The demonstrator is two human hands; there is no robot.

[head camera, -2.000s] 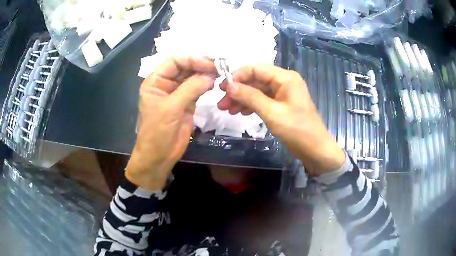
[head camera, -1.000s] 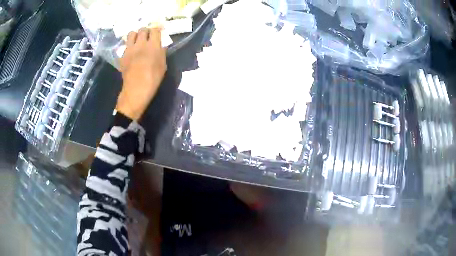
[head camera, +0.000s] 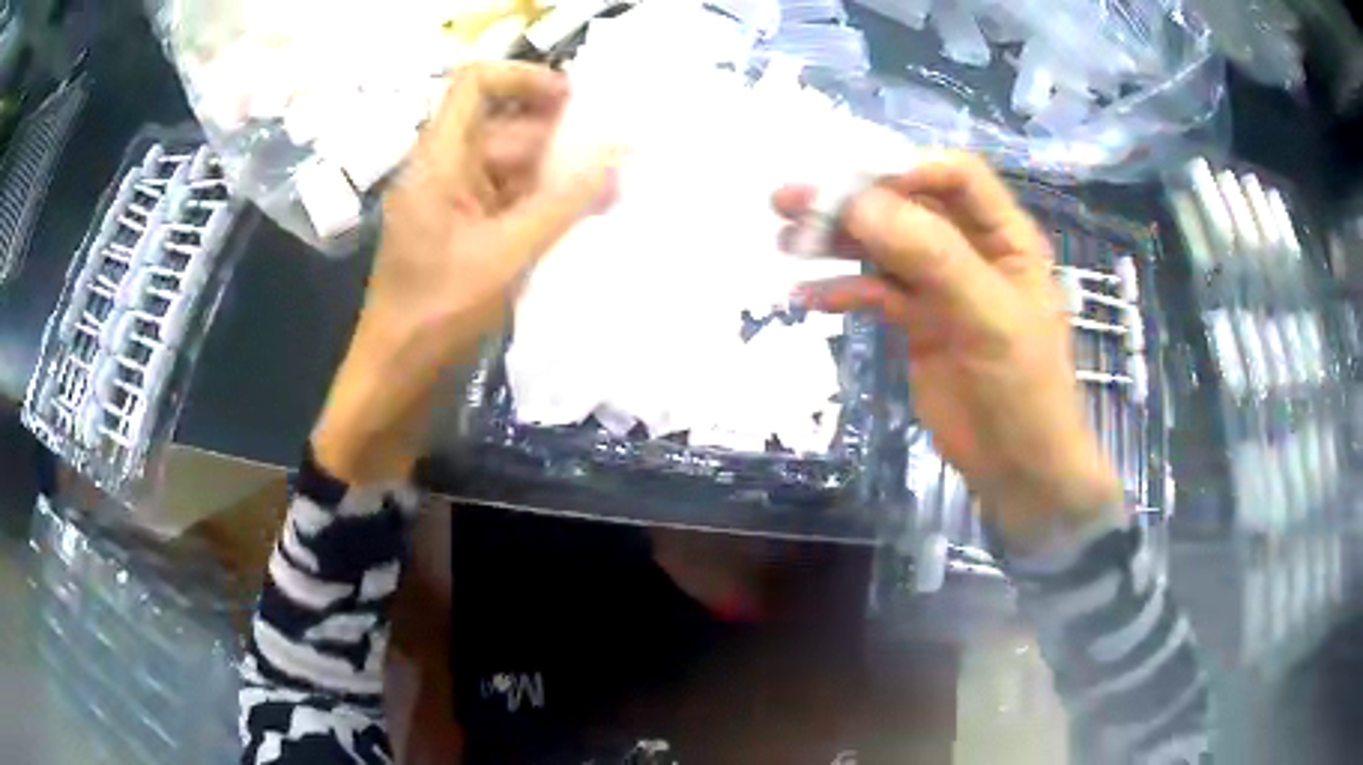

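Note:
My left hand is over the left edge of the white paper pile. Its thumb and forefinger point right; whether a white piece lies between them cannot be told against the paper. My right hand is over the pile's right side, its fingertips closed on a small whitish piece, blurred, perhaps a clear box. The white paper pile fills the centre in a clear tray.
An open bag of cream-white blocks is upper left. A bag of bluish clear pieces is upper right. A parts tray stands left, a grooved tray right, a tray of white oblongs far right. Ridged trays are lower left.
My left hand has moved from the bag of blocks down and right to the paper pile. My right hand, out of view one second ago, is back in view with a small piece.

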